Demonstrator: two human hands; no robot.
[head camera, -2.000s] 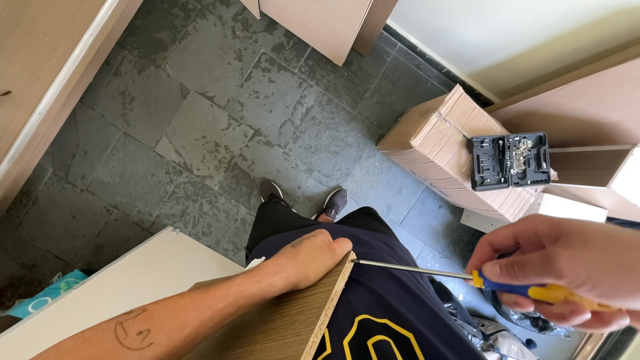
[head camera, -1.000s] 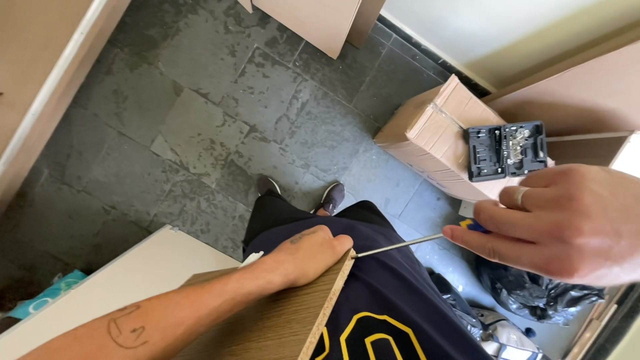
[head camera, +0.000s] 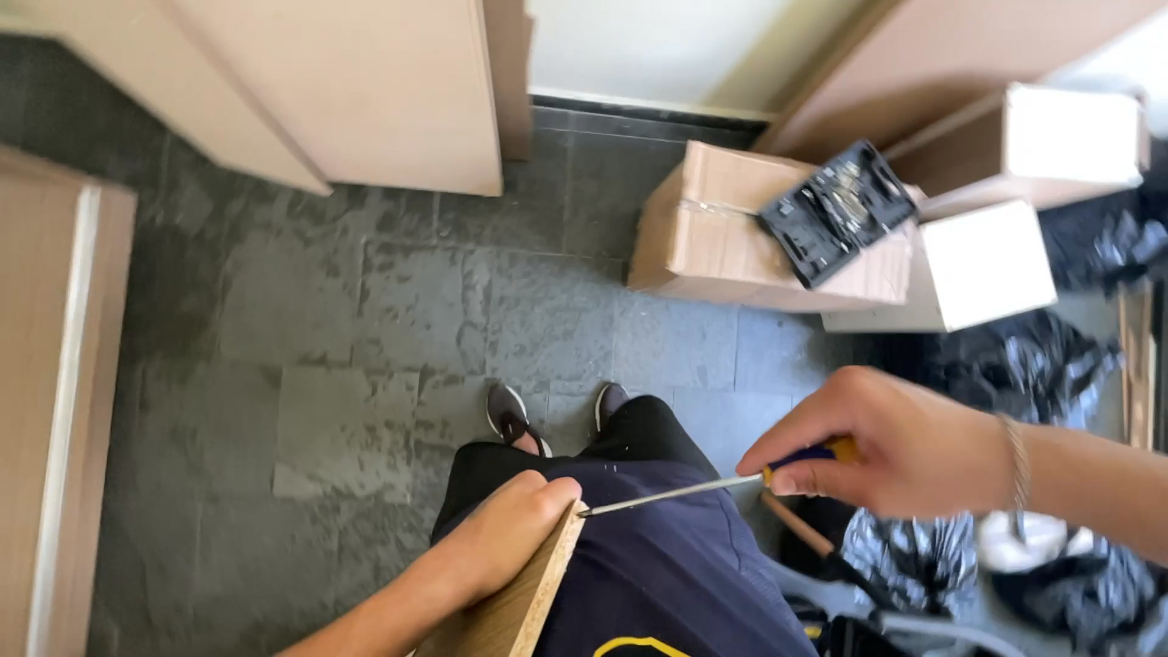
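Observation:
My left hand (head camera: 520, 529) grips the top corner of a wood-faced chipboard panel (head camera: 547, 589), which leans against my body at the bottom centre. My right hand (head camera: 876, 447), to the right, is closed on the blue and yellow handle of a screwdriver (head camera: 675, 495). Its long metal shaft points left, and the tip touches the raw chipboard edge close beside my left fingers. Whether a screw sits under the tip is too small to tell. An open black case (head camera: 838, 212) with small metal parts lies on a cardboard box (head camera: 730, 246) beyond my right hand.
Large boards (head camera: 383, 91) stand at the upper left, and a wooden piece with a pale strip (head camera: 68, 401) is at the left edge. White-faced boxy pieces (head camera: 990, 265) stand right of the cardboard box. Black plastic bags (head camera: 1013, 365) lie at the right. My shoes are on grey floor tiles (head camera: 347, 433).
My right hand has changed its hold on the screwdriver handle, while the tip stays at the panel edge. My left hand keeps its hold on the panel. The view has shifted and turned.

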